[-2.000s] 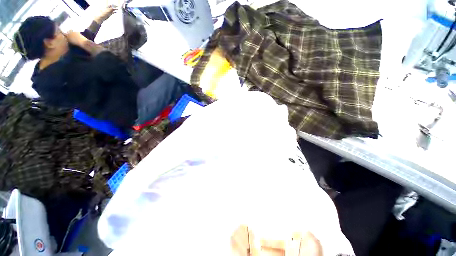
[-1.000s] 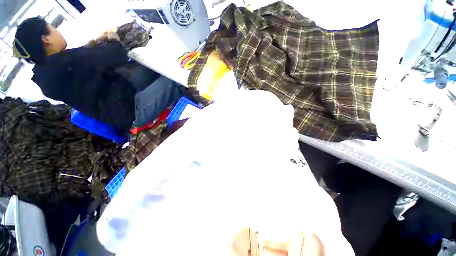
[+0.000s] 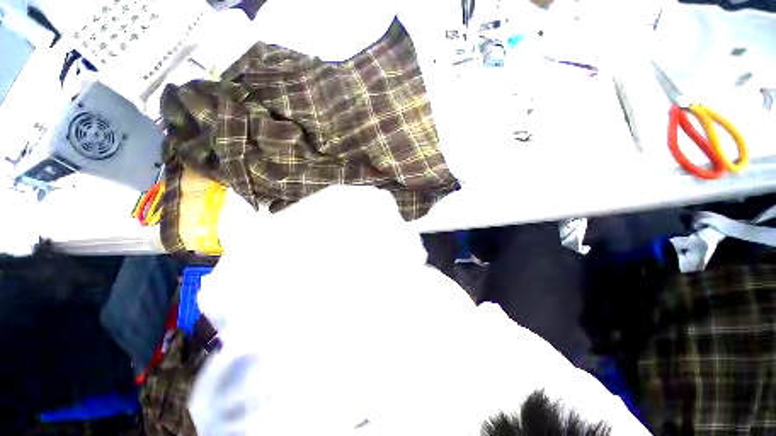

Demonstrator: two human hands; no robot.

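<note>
Neither of my hands shows. The dark brown plaid garment piece (image 3: pixel 315 119) lies crumpled on the white table (image 3: pixel 510 200), left of the middle, and its right end reaches the front edge. A yellow patch (image 3: pixel 201 213) shows beside its lower left part. My overexposed white clothing (image 3: pixel 332 306) fills the lower middle and hides what is below it. Shears with one red and one yellow handle (image 3: pixel 708 140) lie at the table's right. Thin silver tweezers (image 3: pixel 628 111) lie left of them.
A grey box with a fan (image 3: pixel 98 134) and a second pair of shears (image 3: pixel 150 204) are at the left. Blue crate (image 3: pixel 192 294) below the table. Plaid cloth (image 3: pixel 723 341) and white strips (image 3: pixel 732 232) at lower right. A dark furry shape (image 3: pixel 544 417) at the bottom edge.
The view has swung to the right and the garment now appears further left. The seated person and the skin-coloured shapes at the bottom are out of view. The right-hand shears and tweezers have come into view.
</note>
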